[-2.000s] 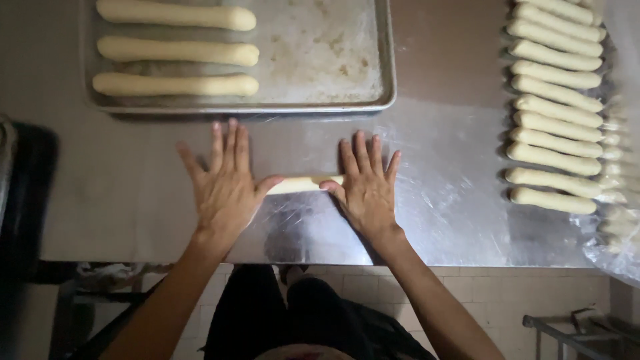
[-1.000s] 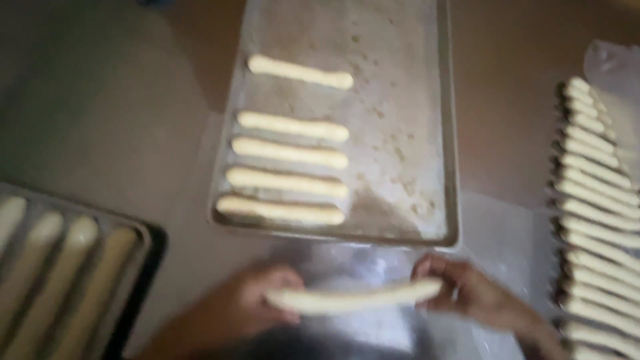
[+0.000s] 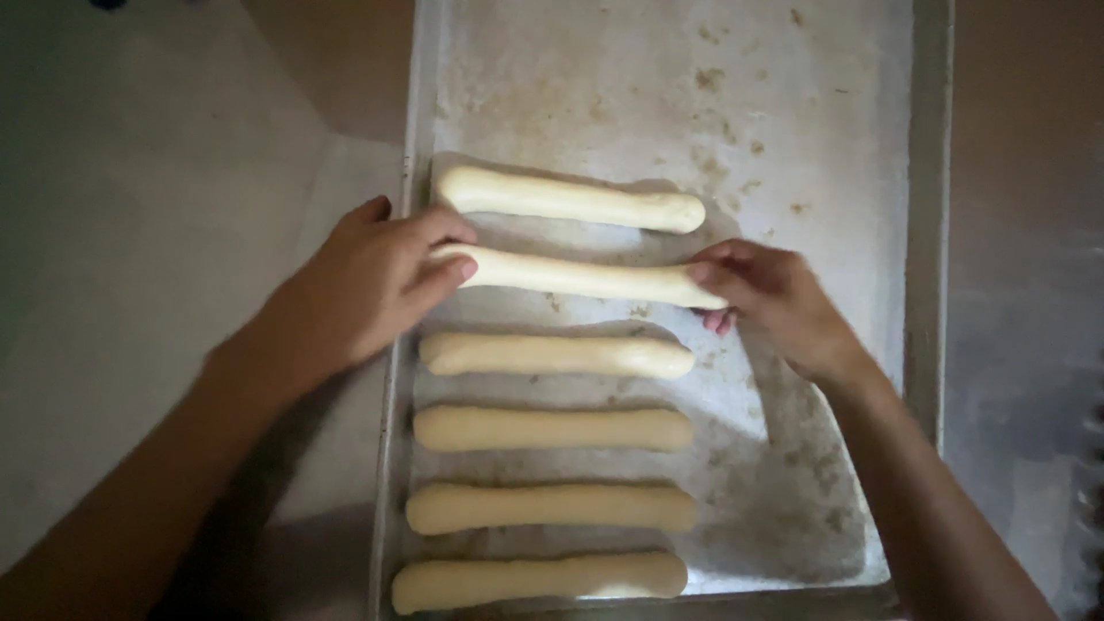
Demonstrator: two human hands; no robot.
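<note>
A pale dough strip [image 3: 578, 278] stretches between my two hands over a metal baking tray [image 3: 925, 259]. My left hand [image 3: 379, 276] pinches its left end between thumb and fingers, above the tray's left rim. At the right end, my right hand [image 3: 768, 297] grips the strip with thumb and fingers. Just beyond it lies another dough strip [image 3: 569, 198], slightly slanted. On the near side, several more strips lie crosswise in a column, the closest to the held one being a dough strip [image 3: 556, 355]. Whether the held strip touches the tray I cannot tell.
The tray's bare surface [image 3: 604, 78] bears brown stains on its far and right parts. A metal work table [image 3: 1018, 500] shows at the right, and a grey surface [image 3: 172, 172] lies left of the tray.
The dough strip, under my hands on the table two seconds ago, was lifted in front of the tray one second ago. Now my hands hold it over the tray, between other strips. The view has shifted.
</note>
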